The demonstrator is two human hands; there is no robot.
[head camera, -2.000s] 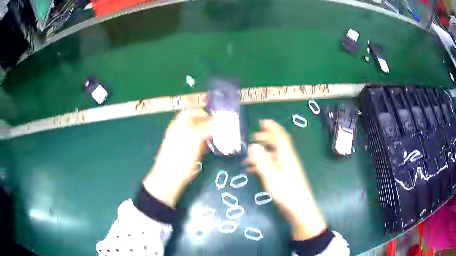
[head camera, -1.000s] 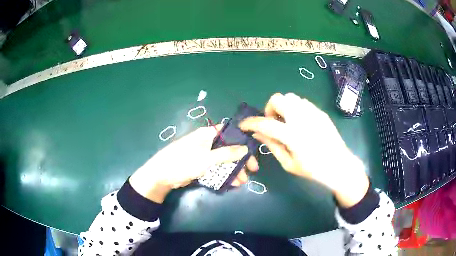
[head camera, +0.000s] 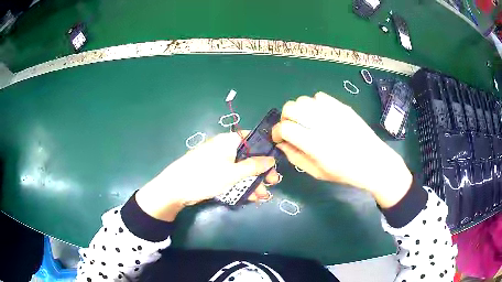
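Observation:
My left hand (head camera: 203, 168) holds a dark phone housing (head camera: 257, 144) tilted above the green bench, its pale keypad (head camera: 236, 190) toward me at the lower left. A thin red wire (head camera: 238, 128) trails from the housing to a small white tip (head camera: 230, 96). My right hand (head camera: 325, 140) has its fingertips pinched together at the housing's upper right edge; whether they grip the housing or a small part is hidden. White rings (head camera: 196, 140) lie on the bench around and under the hands, some partly covered.
Black blister trays (head camera: 468, 148) stand stacked at the right. Beside them lie phone units (head camera: 395, 113) and two white rings (head camera: 351, 87). A pale stained strip (head camera: 220, 46) crosses the bench. Beyond it are more phone units (head camera: 78, 37), at far left and far right.
Two seconds ago the phone was upright and higher over the strip. Since one second ago, my right fingers have moved from over the housing's middle to its upper right edge. My left hand keeps its hold.

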